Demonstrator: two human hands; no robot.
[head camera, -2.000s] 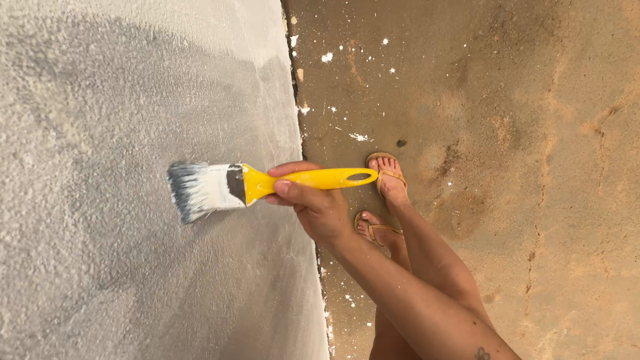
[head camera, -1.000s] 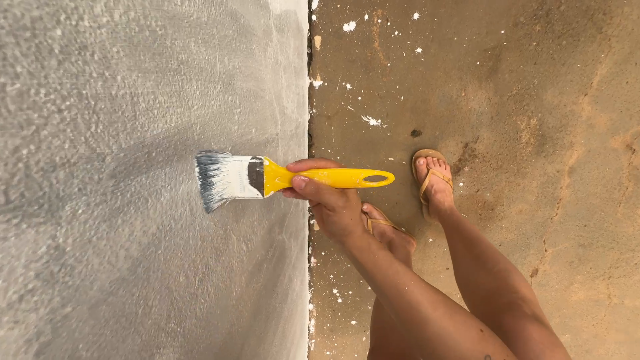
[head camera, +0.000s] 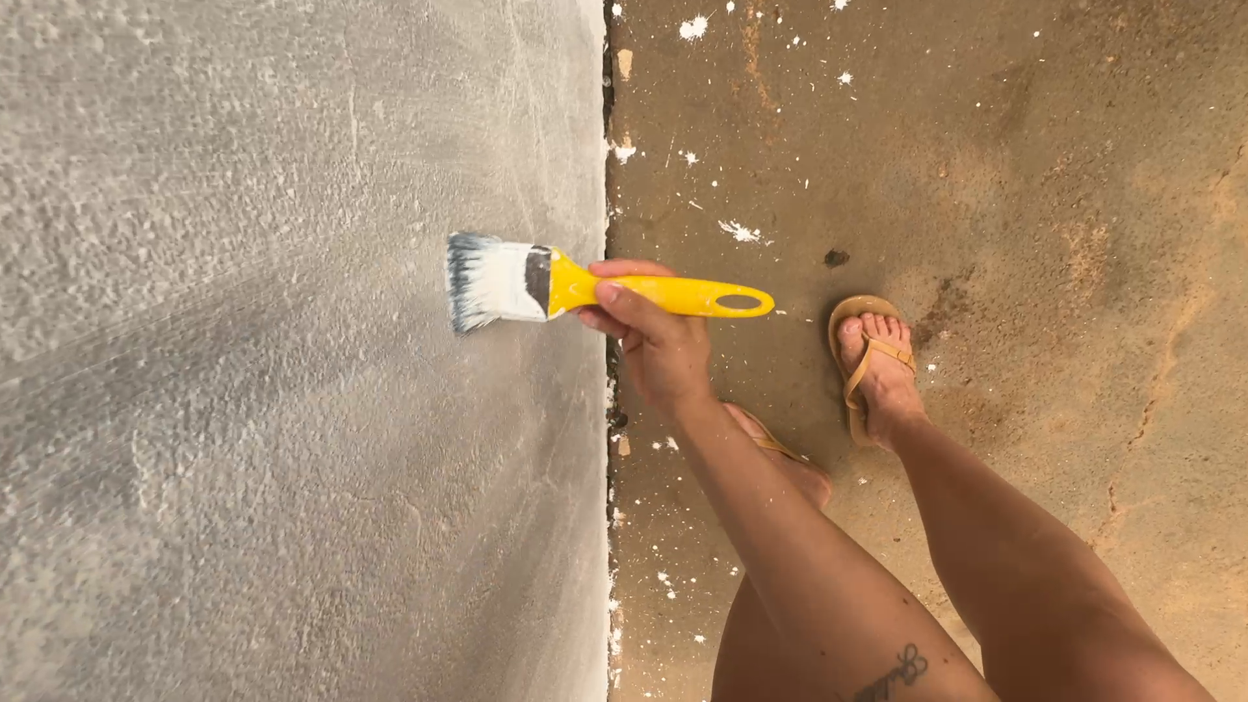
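My right hand (head camera: 658, 331) grips a paintbrush by its yellow plastic handle (head camera: 697, 295), thumb on the side nearest the camera. The handle's holed end points right, and the brush head points left. White paint covers much of the ferrule and bristles (head camera: 487, 283), whose spread tips look dark blue-grey. The bristles are over the rough grey wall (head camera: 292, 419); whether they touch it, I cannot tell. Wet-looking darker streaks cross the wall's surface. My left hand is out of view.
A brown concrete floor (head camera: 1024, 244) with white paint splashes (head camera: 741, 232) meets the wall along a dark gap. My feet in tan flip-flops (head camera: 873, 370) stand on it, below and right of the brush. A thin crack runs at far right.
The view has shifted relative to the wall and floor. The brush stays in my right hand, bristles still pointing left. One foot has moved right, away from the other, since the earliest frame.
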